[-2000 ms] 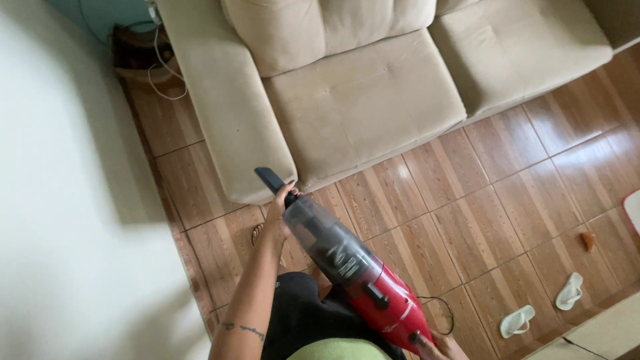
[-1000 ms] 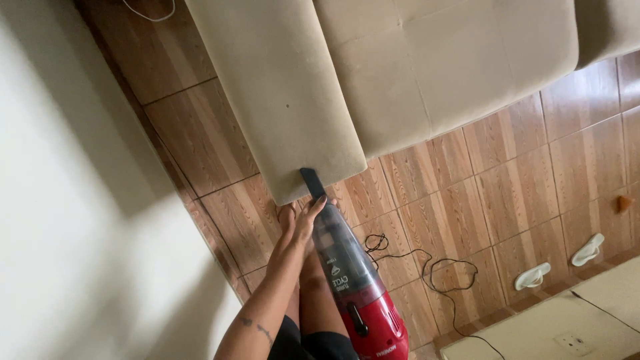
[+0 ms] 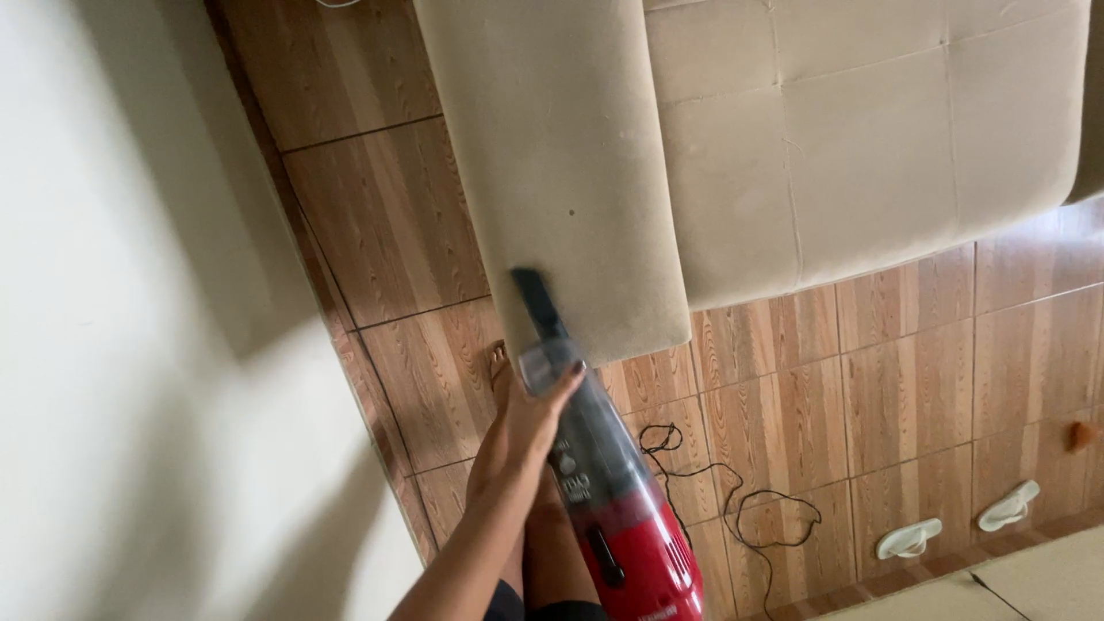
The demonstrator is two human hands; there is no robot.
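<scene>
A red and grey handheld vacuum cleaner (image 3: 617,483) runs diagonally up from the lower middle. My left hand (image 3: 539,414) grips its clear front part, with the thumb over the top. The black crevice nozzle (image 3: 536,297) lies over the front end of the beige sofa armrest (image 3: 569,172), near its left edge; whether it touches the fabric I cannot tell. A small dark spot (image 3: 571,212) marks the armrest above the nozzle. My right hand is out of frame, and the rear of the vacuum is cut off at the bottom edge.
A beige seat cushion (image 3: 862,155) adjoins the armrest. On the wood-look tile floor (image 3: 776,414) lie a loose black cord (image 3: 733,509), two white flip-flops (image 3: 910,539) and a small orange-brown object (image 3: 1080,435). A white wall (image 3: 172,345) rises at the left.
The nozzle now lies over the armrest; two seconds ago it was at the armrest's front corner. My right hand, seen then at the vacuum's rear, has left the view. The view has shifted closer to the armrest.
</scene>
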